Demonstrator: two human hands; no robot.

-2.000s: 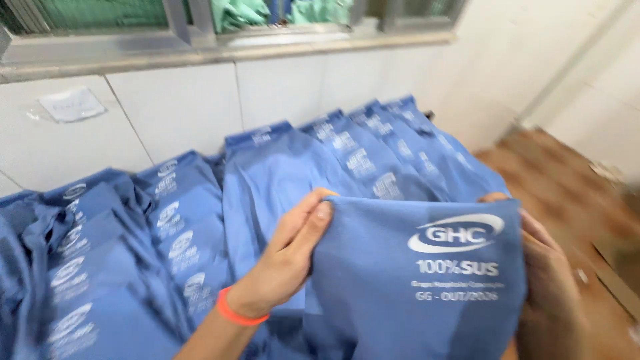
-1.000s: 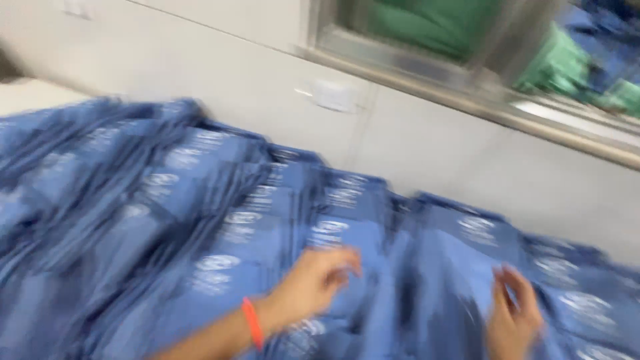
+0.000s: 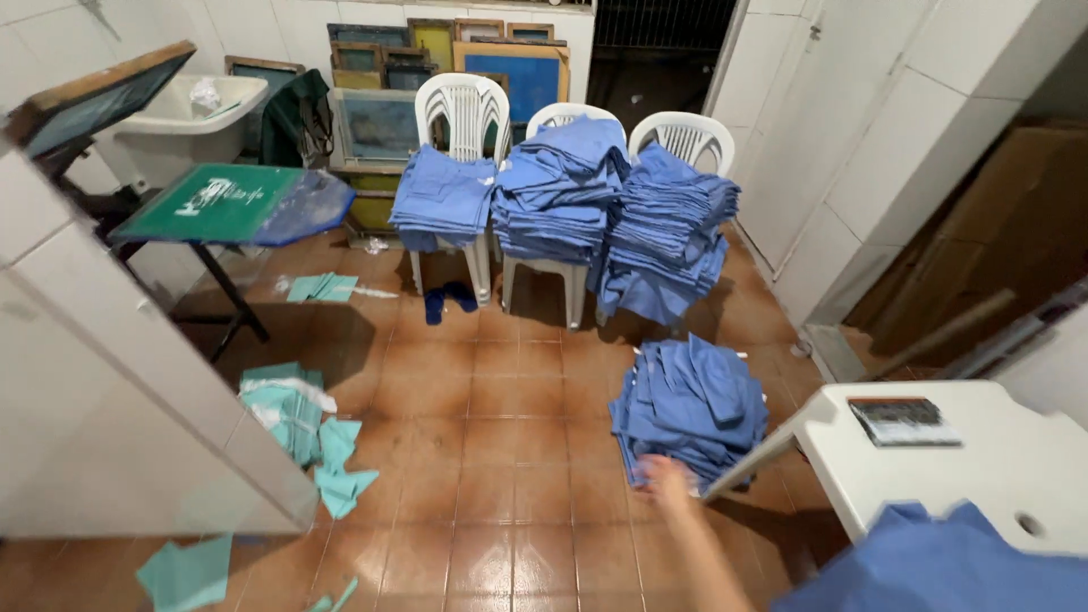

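Note:
My right hand (image 3: 665,478) is blurred, in front of the near edge of a pile of folded blue cloth garments (image 3: 693,395) on the floor; whether it touches them or its fingers hold anything cannot be told. My left hand is out of view. Blue garments also lie in stacks on three seats: a low stack (image 3: 442,195) on the left, a tall one (image 3: 557,204) in the middle, another (image 3: 667,225) on the right. More blue fabric (image 3: 926,565) shows at the lower right, on or over a white plastic table (image 3: 1003,450).
White plastic chairs (image 3: 463,106) stand before framed printing screens (image 3: 514,68). At left are a green printing board (image 3: 234,204) on a stand, a sink (image 3: 191,102) and a white tiled partition (image 3: 110,382). Green cloth scraps (image 3: 340,467) and dark flip-flops (image 3: 448,299) lie on the tiled floor.
The view has swung from rows of printed blue garments by the windows to the floor and chairs. Two seconds ago both hands held a printed blue garment; one second ago they were apart, not holding it up.

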